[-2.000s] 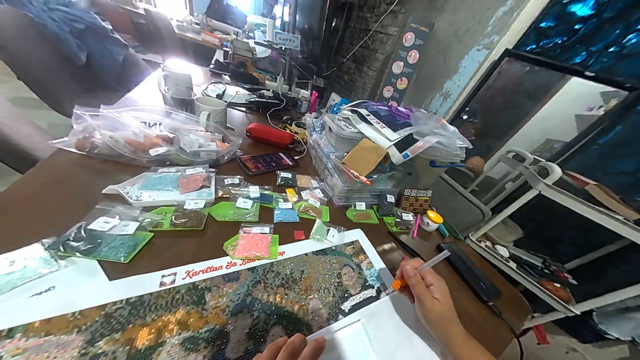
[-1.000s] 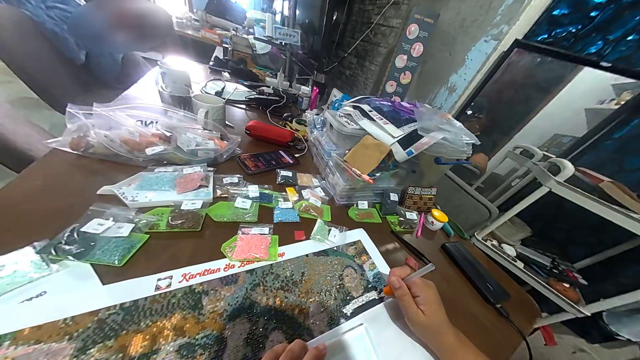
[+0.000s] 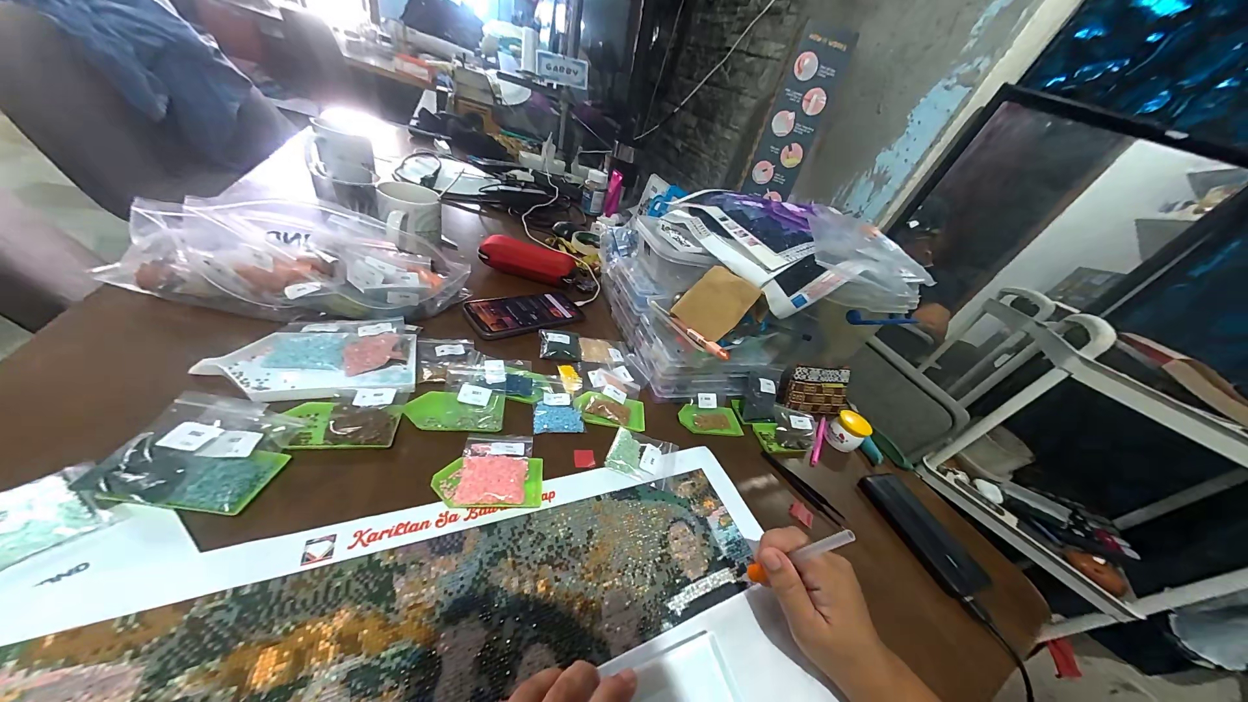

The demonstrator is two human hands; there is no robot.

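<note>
My right hand [image 3: 817,600] holds a diamond-painting applicator pen [image 3: 821,548] with a clear barrel and orange tip; the tip is at the right edge of a diamond painting canvas [image 3: 468,575]. At the bottom edge, my left hand [image 3: 575,684] rests its fingers beside a white rectangular tray [image 3: 687,673]; whether it grips the tray is hidden. Beyond the canvas lie green trays, among them one with a bag of pink drills [image 3: 492,480], one with teal drills [image 3: 222,483] and one with brown drills [image 3: 363,425]. Red squares [image 3: 583,458] lie nearby.
Tweezers [image 3: 804,487] and a black power bank [image 3: 924,531] with a cable lie at right, near a small yellow-lidded jar [image 3: 853,429]. Farther back are stacked plastic boxes [image 3: 673,356], a phone [image 3: 524,314], a red case [image 3: 526,259], zip bags [image 3: 292,268] and mugs [image 3: 409,210]. A white cart [image 3: 1058,385] stands at right.
My right hand and the pen have shifted slightly at the canvas's right edge. My left hand stays by the white tray. A blurred shape at the upper left one second ago is gone.
</note>
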